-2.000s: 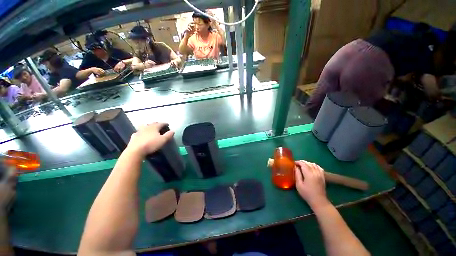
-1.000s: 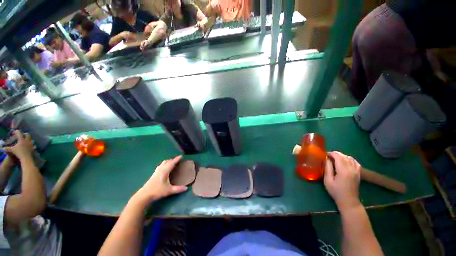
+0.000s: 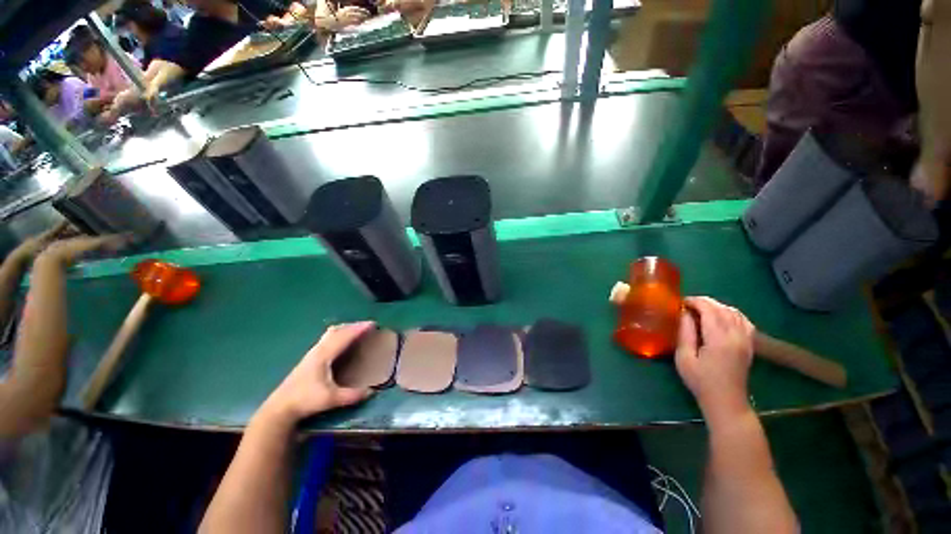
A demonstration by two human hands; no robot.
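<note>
My left hand (image 3: 323, 375) grips the leftmost brown pad (image 3: 369, 360) in a row of flat pads near the bench's front edge. Beside it lie another brown pad (image 3: 427, 361), a dark pad (image 3: 488, 357) over a brown one, and a dark pad (image 3: 557, 356) at the right end. My right hand (image 3: 718, 344) is closed on the wooden handle of the mallet (image 3: 649, 313), whose orange head rests on the bench. Two dark housings (image 3: 365, 238) (image 3: 457, 240) stand upright behind the pads.
Two grey housings (image 3: 855, 245) stand at the bench's right end. A second mallet (image 3: 165, 282) lies left, near another person's arm (image 3: 42, 323). More housings (image 3: 238, 177) stand on the conveyor (image 3: 553, 156). A green post (image 3: 688, 115) rises behind the bench. A person is behind right.
My left hand has left the housing and come down to the leftmost pad. The housings on the conveyor have shifted left. My right hand keeps its hold on the mallet.
</note>
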